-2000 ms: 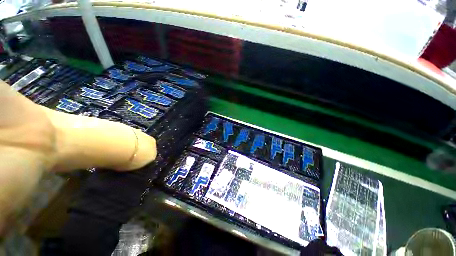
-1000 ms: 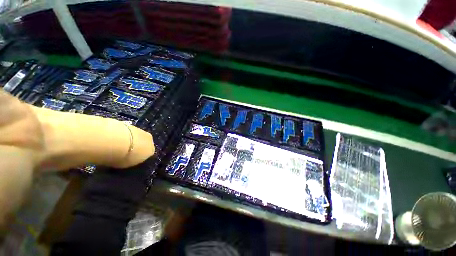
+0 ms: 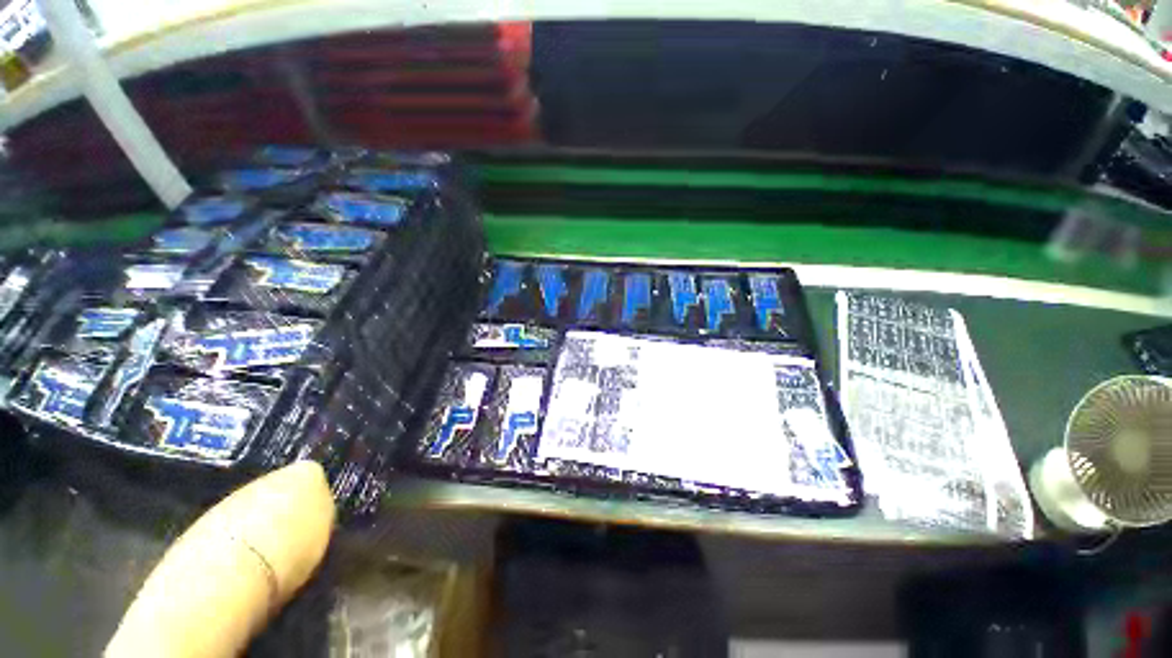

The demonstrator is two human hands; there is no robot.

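Observation:
A finger of my left hand (image 3: 238,559) shows at the lower left, just below the front edge of the tray stack; the rest of the hand is cut off, so its grip cannot be seen. My right hand is out of the picture. An open black blister tray (image 3: 617,483) lies on the bench in the middle, with blue circuit boards (image 3: 594,294) in its back row and at its left. A glossy die-cut sheet (image 3: 694,411) with strong glare lies over its front right part.
A tall black tray stack (image 3: 405,321) with blue boards on top stands at the left. A spare white-edged sheet (image 3: 919,411) lies right of the tray, then a small round fan (image 3: 1131,444). A box with clear material (image 3: 392,611) is below the bench edge. A shelf runs above.
The view has turned and levelled, showing more of the tray stack and fan. My left finger now sits lower in the picture, and less of the hand shows.

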